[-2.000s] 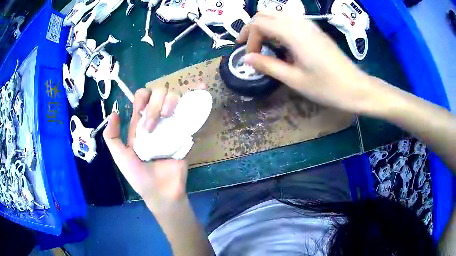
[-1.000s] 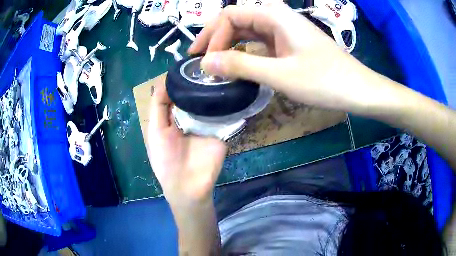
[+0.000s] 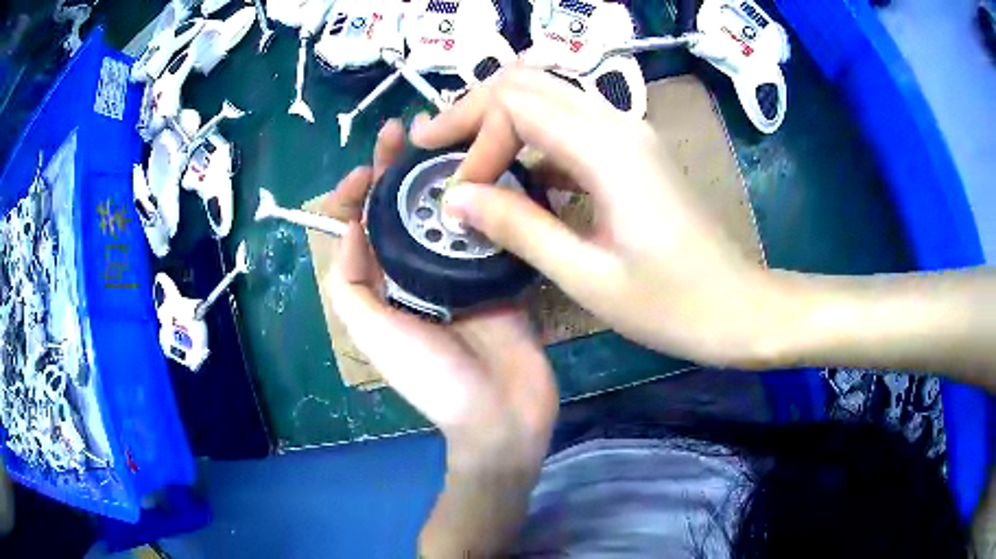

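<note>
A black-tyred wheel [image 3: 437, 273] with a silver multi-hole hub lies hub up on a white housing [image 3: 421, 307], which is mostly hidden beneath it. The housing's white rod [image 3: 295, 214] sticks out to the left with a flared tip. My left hand [image 3: 442, 360] cups the housing and wheel from below, fingers along the left side. My right hand [image 3: 612, 207] is over the wheel, with thumb and a finger pinched at the hub centre. Whether they hold a small part there is hard to tell.
The stained cardboard pad [image 3: 699, 164] lies under my hands on the green bench [image 3: 328, 393]. White units [image 3: 442, 33] stand along the back, one unit [image 3: 743, 55] at back right. Loose white housings [image 3: 175, 153] lie at left. Blue crates flank the bench, the left crate [image 3: 153, 328] full of white pieces.
The wheel was brought from the pad onto the housing in my left hand. Since then both have tilted and the rod has come into view at left. The cardboard has shifted.
</note>
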